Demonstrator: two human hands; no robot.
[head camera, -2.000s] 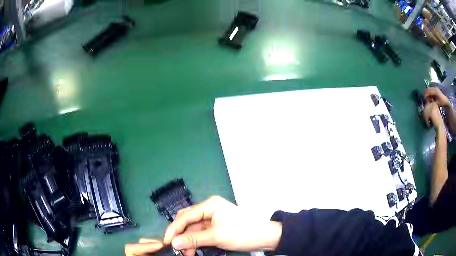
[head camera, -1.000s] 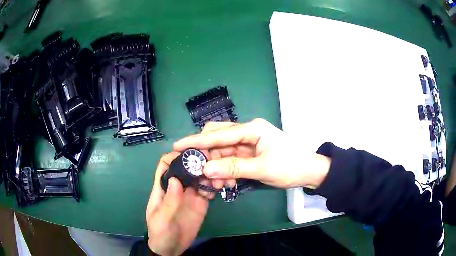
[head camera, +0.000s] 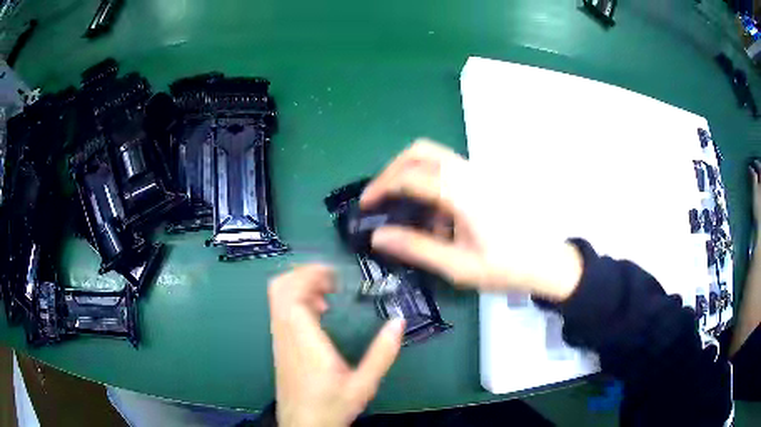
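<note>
My right hand (head camera: 451, 221), blurred, holds a black barrel (head camera: 392, 218) between thumb and fingers, over the head of a black housing shell (head camera: 415, 307). The shell lies on the green surface in front of me, its upper part largely hidden by the hand and barrel. Something silvery and blurred shows on the shell just below the barrel. My left hand (head camera: 325, 359) is open and empty at the shell's lower left, thumb and fingers apart.
Many black housings (head camera: 238, 179) are piled at the left on the green surface (head camera: 334, 108). A white foam slab (head camera: 584, 167) lies at the right, small black modules along its right side. More black units lie at the far edge. Part of another person's arm shows at the right edge.
Both hands held the barrel together a second ago. My left hand has let go and opened. My right hand has carried the barrel right and up over the shell.
</note>
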